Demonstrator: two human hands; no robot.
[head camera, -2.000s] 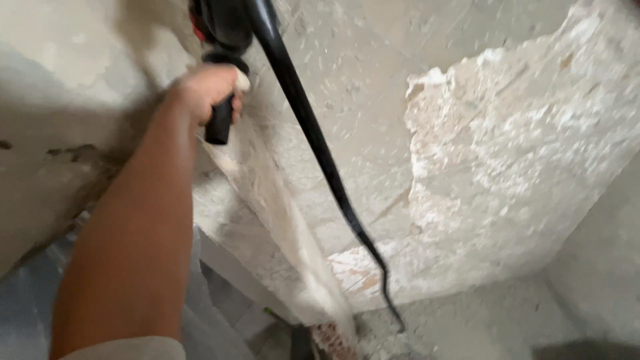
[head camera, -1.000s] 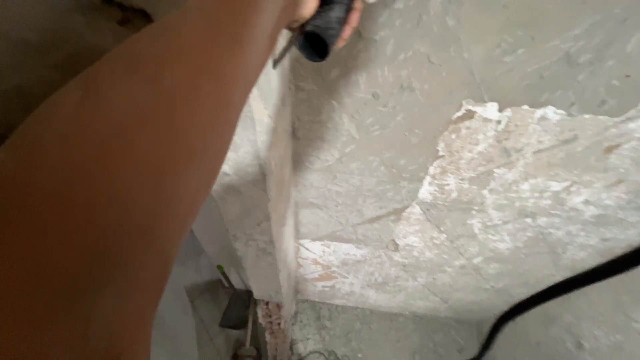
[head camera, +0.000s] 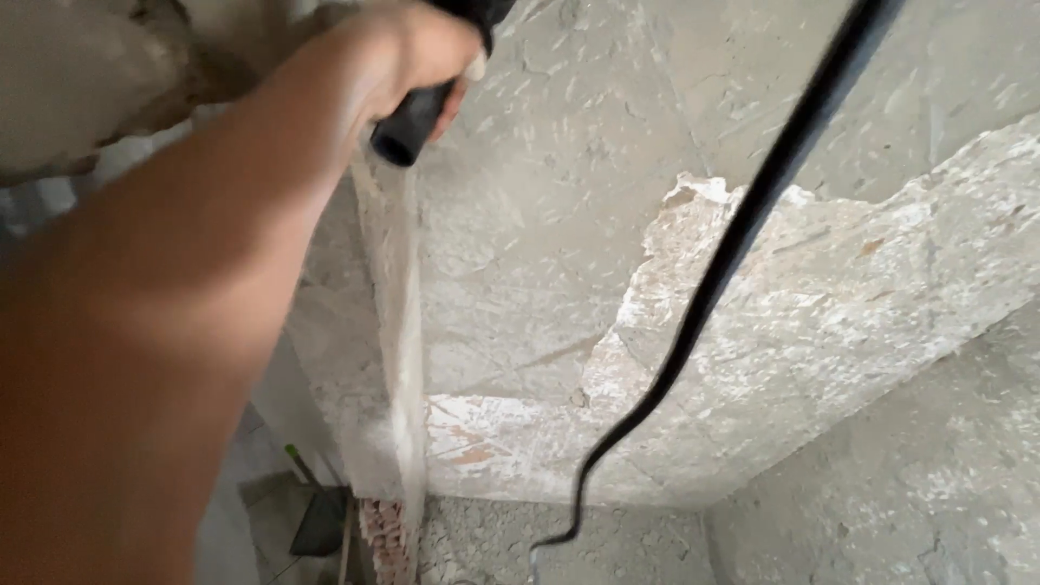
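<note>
My left hand (head camera: 431, 57) is wrapped around the black handle (head camera: 410, 126) of a power tool at the upper left of centre. The handle's round, hollow-looking end points down out of my fist. Only a dark part of the tool's body shows above the hand, and the top edge of the view cuts off the rest. A black power cord (head camera: 715, 268) runs from the top right down to the bottom centre. Behind the tool is a chipped grey plaster wall (head camera: 552, 203). My right hand is out of view.
Rough pale patches (head camera: 812, 309) with a ragged edge cover part of the plaster at right. A plastered corner edge (head camera: 398, 325) runs down to exposed red brickwork (head camera: 383, 528). At lower left stands a dark dustpan-like scoop (head camera: 319, 520). Rubble-like grey material (head camera: 520, 536) lies below.
The red-and-black tool body seen two seconds ago is now mostly out of view. Since one second ago, my hand shows more fully and the cord has swung back across the wall.
</note>
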